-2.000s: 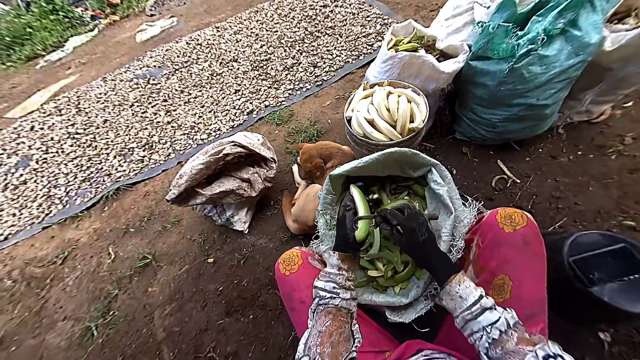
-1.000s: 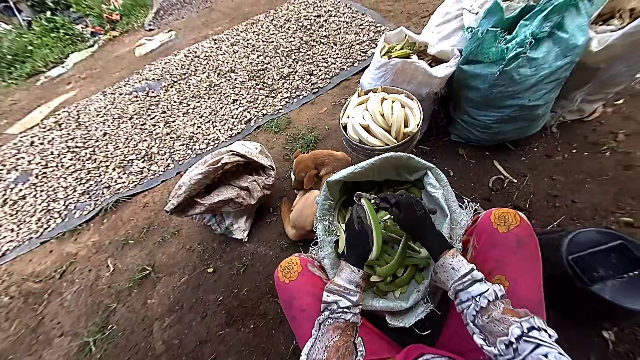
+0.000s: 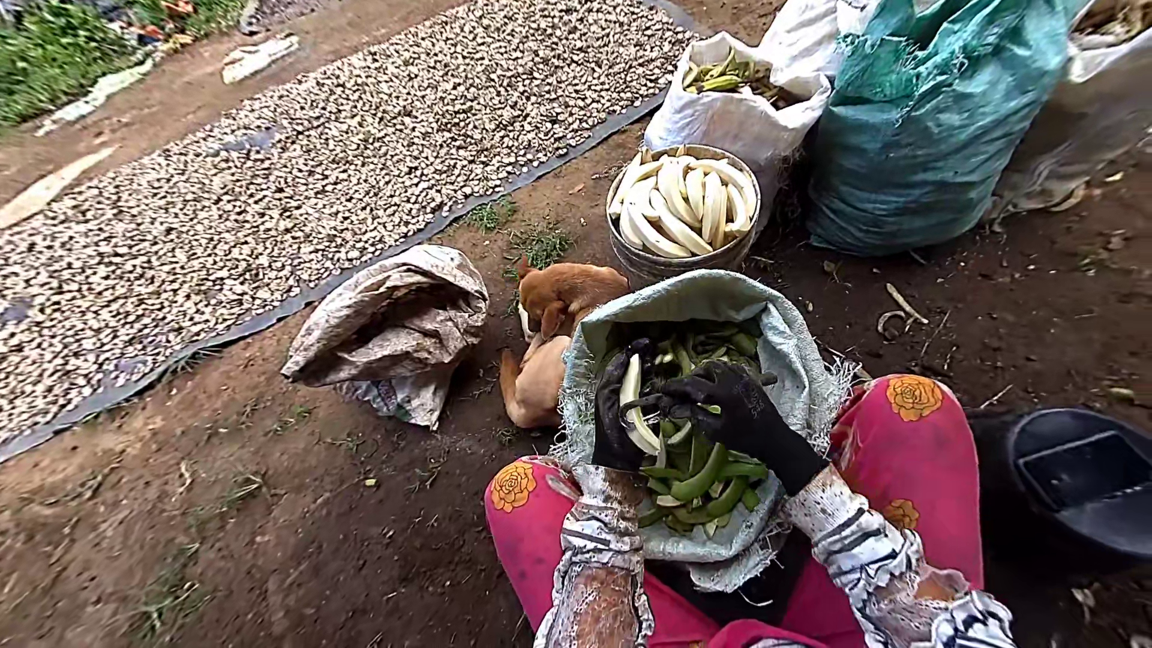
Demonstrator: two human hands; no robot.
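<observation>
Both hands wear dark gloves above an open woven plastic sack (image 3: 711, 288) between my knees. My left hand (image 3: 619, 409) holds a partly peeled plantain (image 3: 633, 396), its pale flesh facing up. My right hand (image 3: 733, 409) is closed at the plantain's right side, and a dark, thin thing shows by its fingers; whether it is a tool I cannot tell. Green plantain peels (image 3: 702, 472) lie inside the sack below both hands. Beyond the sack, a round bucket (image 3: 661, 265) is heaped with peeled plantains (image 3: 684, 202).
A curled-up brown dog (image 3: 540, 378) lies left of the sack, beside a crumpled empty sack (image 3: 396, 315). White (image 3: 729, 117) and green (image 3: 936, 144) filled sacks stand at the back right. A black container (image 3: 1080, 477) is by my right knee. Pale pieces (image 3: 360, 153) cover a ground sheet.
The plantain in my left hand showed green skin one second ago; pale flesh now faces up. My right hand has shifted slightly lower over the sack.
</observation>
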